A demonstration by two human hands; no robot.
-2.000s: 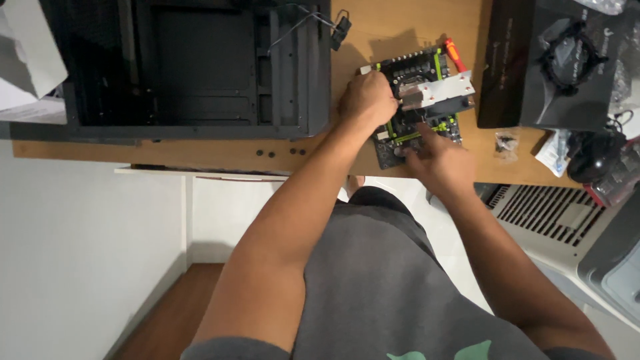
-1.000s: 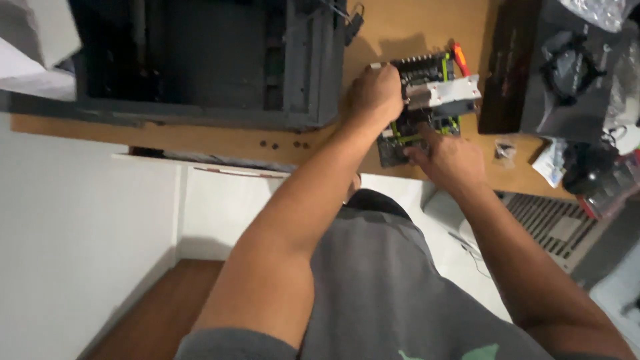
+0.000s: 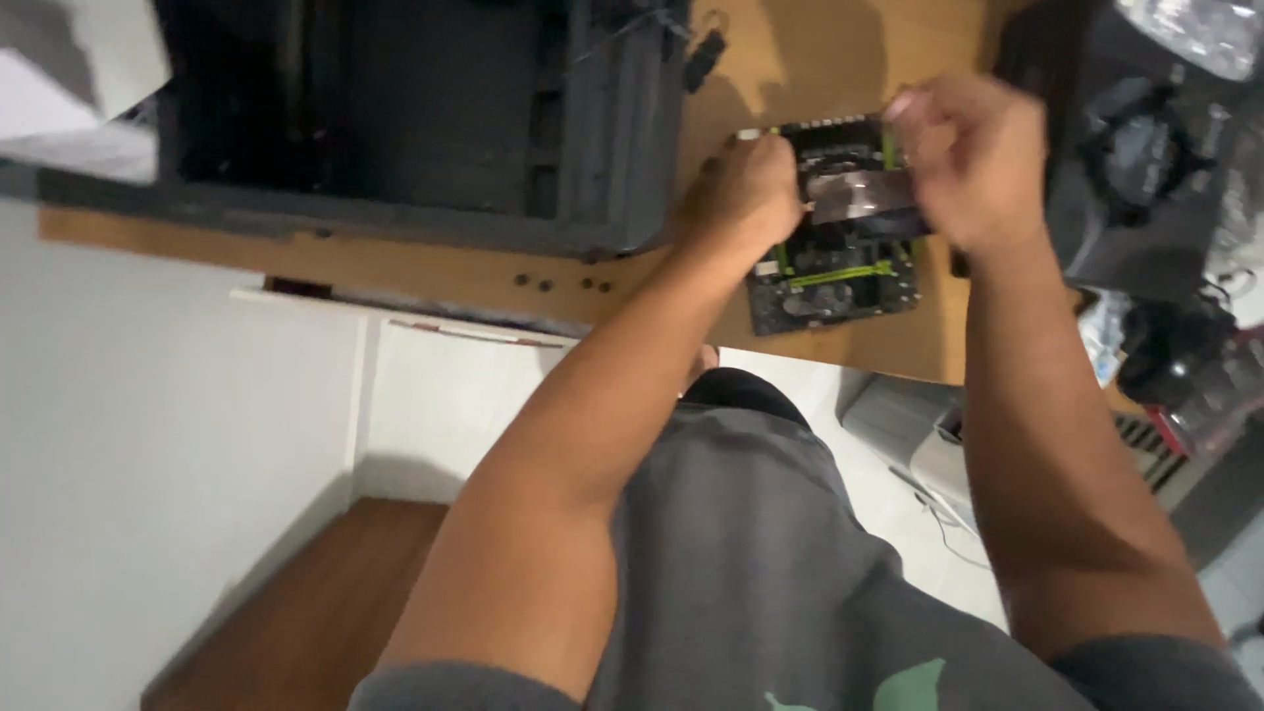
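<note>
A black motherboard with green slots (image 3: 839,286) lies flat on the wooden desk, its near edge close to the desk's front. Across its middle sits a silvery metal-topped part (image 3: 859,195), seemingly a cooler or card; which one I cannot tell. My left hand (image 3: 755,193) rests at the board's left edge, fingers curled beside the metal part; its fingertips are mostly hidden. My right hand (image 3: 973,163), blurred, is over the board's upper right side at the right end of the metal part. Whether its fingers hold anything is unclear.
An open black computer case (image 3: 612,128) stands to the left, with a black cable (image 3: 703,59) at its right. Several small screws (image 3: 545,286) lie near the desk's front edge. At right are a black box (image 3: 1037,128), a fan-like frame (image 3: 1145,158) and clear plastic wrap (image 3: 1200,30).
My right hand has moved up from the lower right part of the board to its upper right side. My left hand remains at the left edge.
</note>
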